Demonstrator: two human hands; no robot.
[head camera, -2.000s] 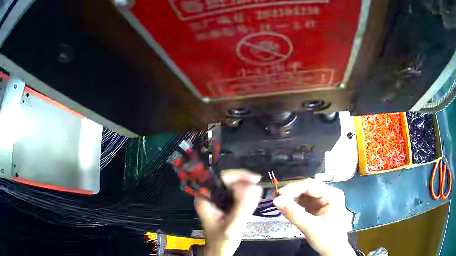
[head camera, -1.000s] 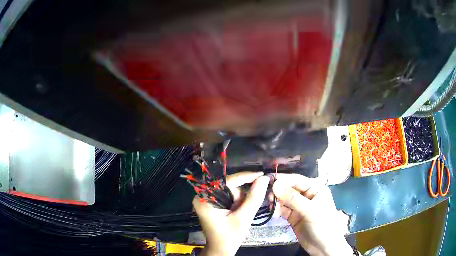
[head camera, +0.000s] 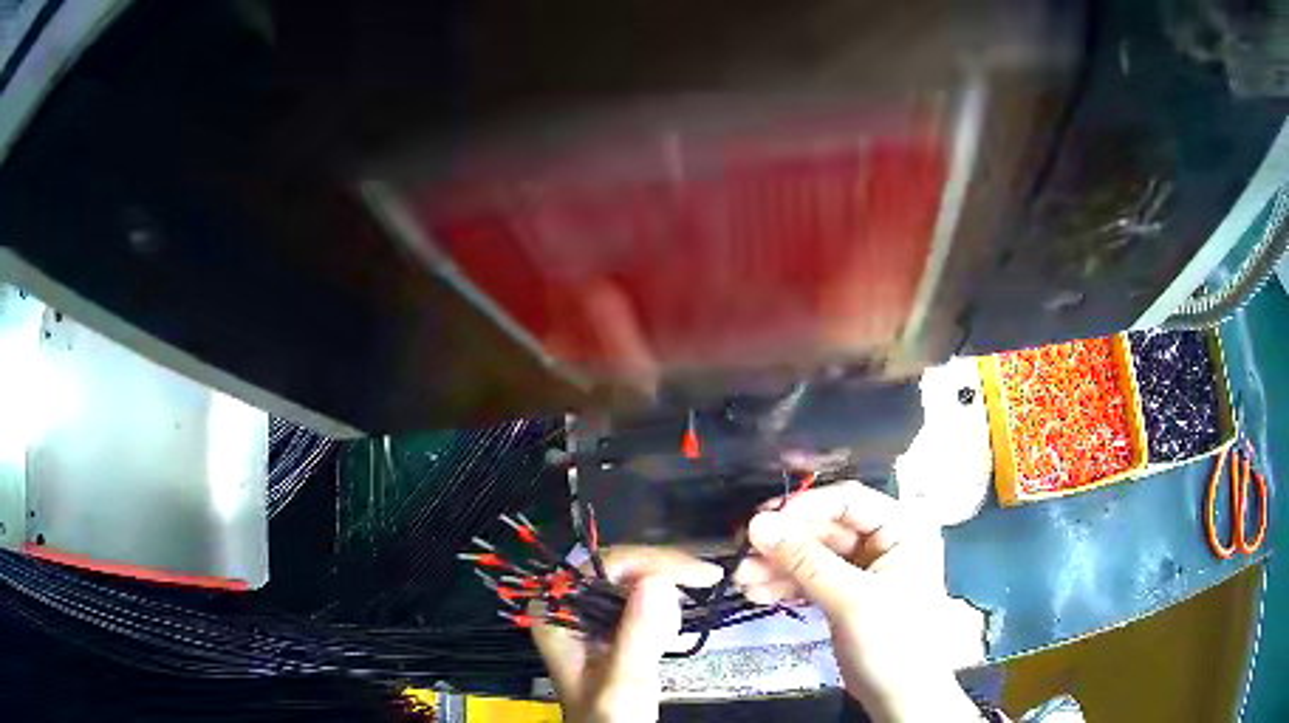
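My left hand (head camera: 622, 622) is closed around a fistful of black cable leads (head camera: 718, 616). Their ends fan out to the left with orange-red sleeves (head camera: 526, 582) and silvery tips. My right hand (head camera: 848, 565) pinches one lead near its end, where thin red and black cores show just past the fingertips. The tips of these cores are blurred. Both hands are in front of the dark die area of the crimping press (head camera: 650, 487). A small orange-red piece (head camera: 691, 441) shows at the die area.
The press body with a blurred red plate (head camera: 707, 254) hangs overhead. At right are a yellow-edged tray of orange-red sleeves (head camera: 1067, 420), a tray of dark pieces (head camera: 1180, 396) and scissors (head camera: 1237, 502). At left are a pale metal guard (head camera: 142, 452) and a black cable bundle (head camera: 283, 629).
My left hand has moved slightly left and down with the leads. My right hand has shifted slightly right, and the lead it pinches now tilts right. The orange-red piece at the die now shows.
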